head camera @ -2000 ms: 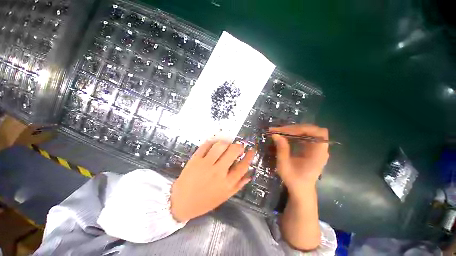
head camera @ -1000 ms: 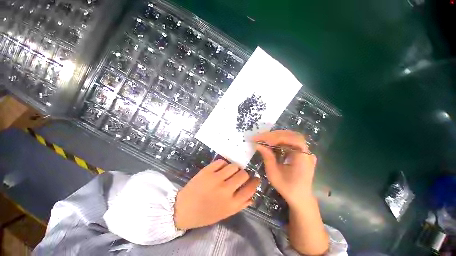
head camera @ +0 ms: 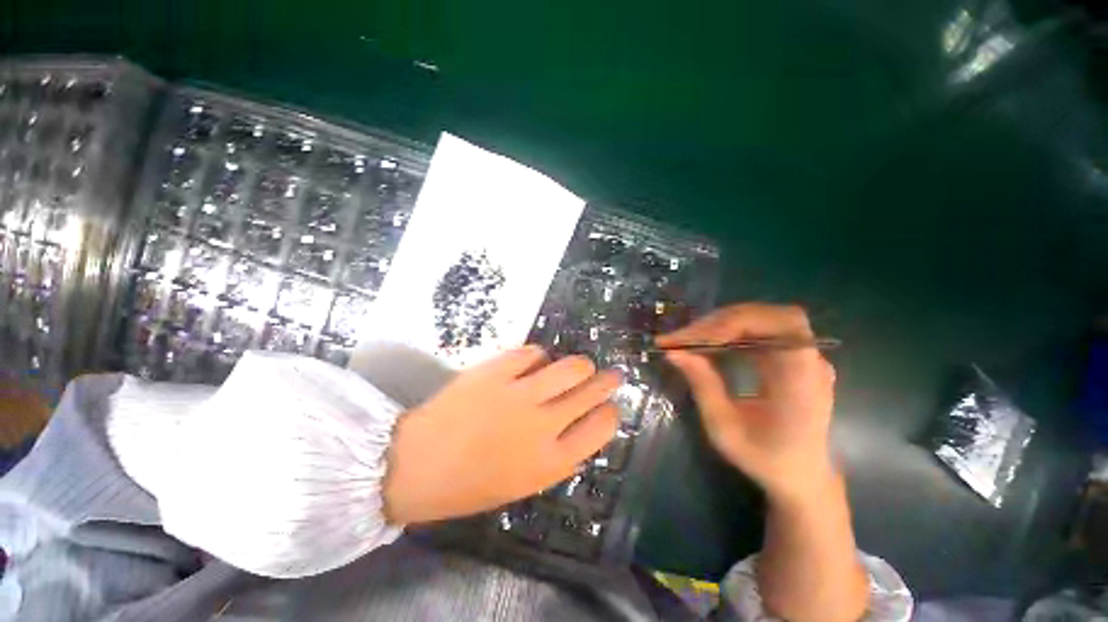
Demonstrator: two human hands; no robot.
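Observation:
A clear blister tray point(head camera: 273, 243) holds small dark and silvery components in its pockets. A white sheet point(head camera: 498, 201) lies across it with a heap of tiny dark parts point(head camera: 469, 300) on it. My right hand point(head camera: 772, 395) holds thin tweezers point(head camera: 759, 345) like a pen, tips over the tray's right part. Whether the tips hold a part is too small to tell. My left hand point(head camera: 504, 431) rests palm down at the sheet's lower end and over the pockets, fingertips left of and below the tweezer tips. What lies under the left hand is hidden.
A second tray stack point(head camera: 55, 219) stands at the left edge. The trays lie on a green mat point(head camera: 729, 122). A small shiny plastic bag point(head camera: 982, 437) lies at the right. Blurred clear plastic shows at the top right.
The right hand with the tweezers has moved from the white sheet's lower end to the pockets at the right. The left fingers are spread over the pockets. The view has shifted.

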